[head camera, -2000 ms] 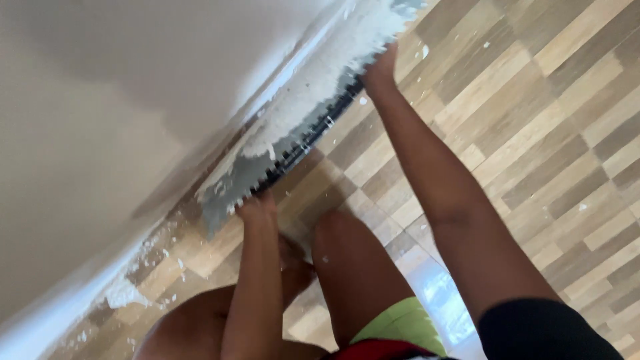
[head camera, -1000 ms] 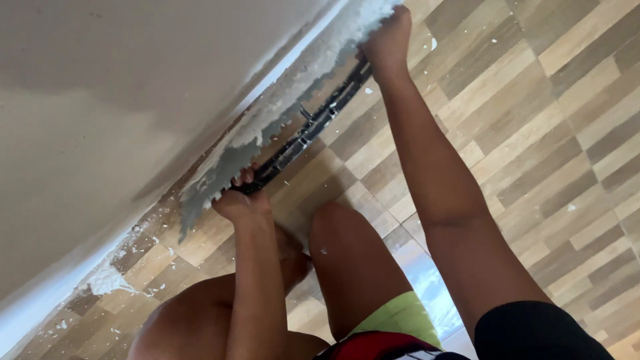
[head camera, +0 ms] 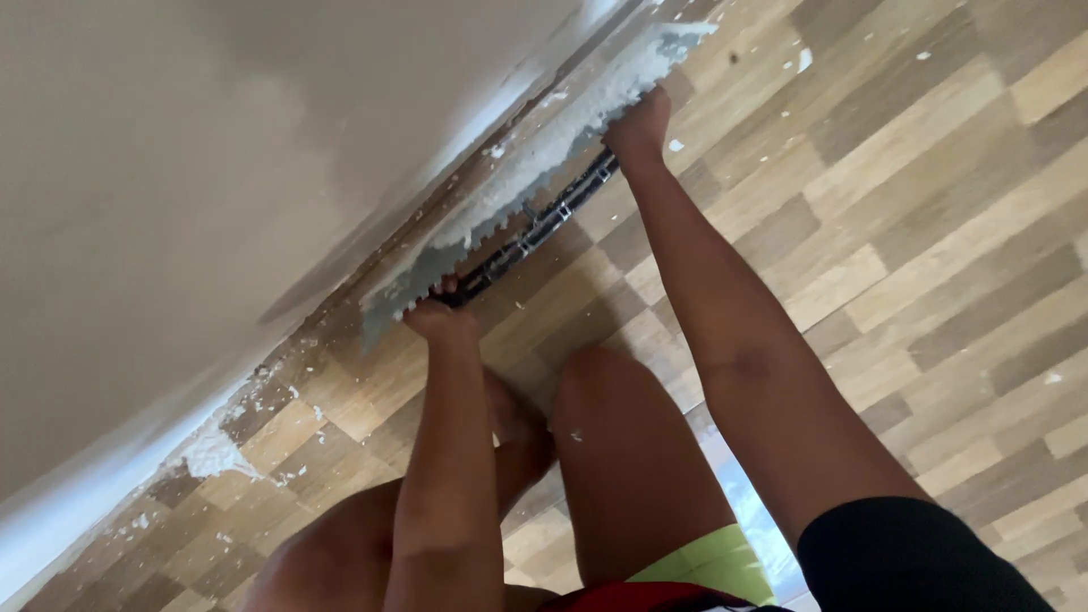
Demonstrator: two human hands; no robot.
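My left hand (head camera: 440,316) grips the lower-left end of a long plastering tool, a wide blade (head camera: 544,153) caked with white plaster or filler. My right hand (head camera: 639,127) holds its upper-right end. A dark, slightly curved bar (head camera: 544,223) with pale bracket-like marks runs between my hands, along the back of the blade. The blade lies slantwise beside the foot of the wall, just above the floor; whether it touches either cannot be told. My fingers are partly hidden behind the tool.
A smooth wall (head camera: 212,170) with a darker patch rises at the left. White plaster lumps (head camera: 212,452) and crumbs lie on the wood-patterned floor (head camera: 918,255) along its base. My bent knees (head camera: 608,382) are just below the tool. A shiny pale strip (head camera: 752,501) shows beside my thigh.
Both hands have brought the tool down towards the base of the wall, and more of the dark bar shows. My grip at both ends stays.
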